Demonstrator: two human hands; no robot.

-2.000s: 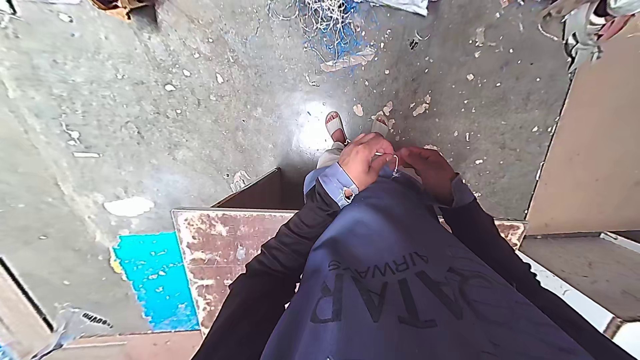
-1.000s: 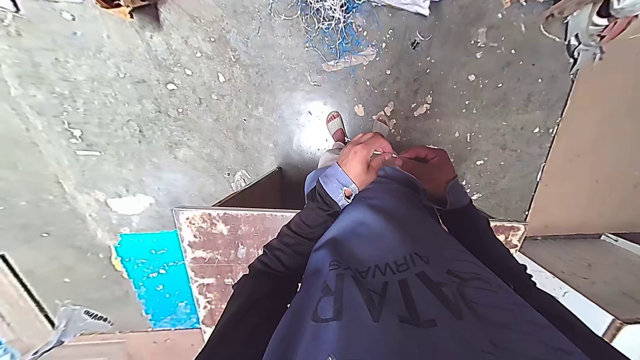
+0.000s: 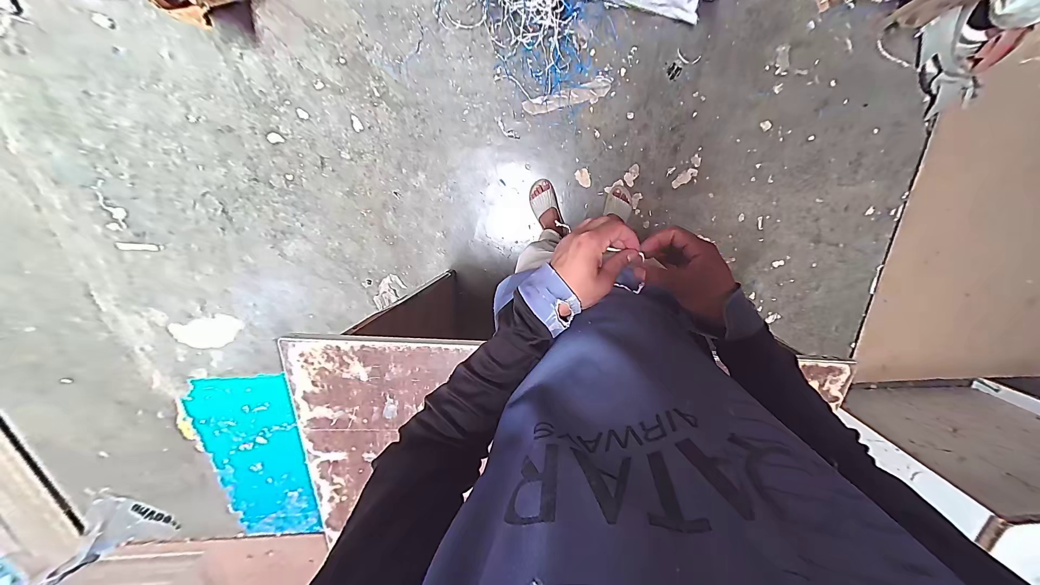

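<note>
At the waist, above the dark blue apron point(image 3: 617, 422), my two hands meet fingertip to fingertip. My left hand point(image 3: 591, 258), with a frayed light blue cuff, pinches a thin white string point(image 3: 630, 286) between thumb and fingers. Close beside it on the right, my right hand point(image 3: 691, 266) has its fingers bent at the same string; its fingertips are partly hidden, and whether they grip the string is unclear. A short curl of string hangs below the fingertips against the cloth. The apron bears dark printed lettering.
A worn brown board point(image 3: 366, 398) lies behind the left arm, beside a bright blue patch point(image 3: 256, 455) on the concrete floor. Tangled white and blue strings point(image 3: 540, 41) lie beyond my sandalled feet point(image 3: 544, 197). A tan panel point(image 3: 959, 244) stands at right, and a plastic bag point(image 3: 122, 520) lies lower left.
The string loop hanging between my hands two seconds ago has changed shape, and the fingers of my right hand have shifted around it. Both hands remain at the waist.
</note>
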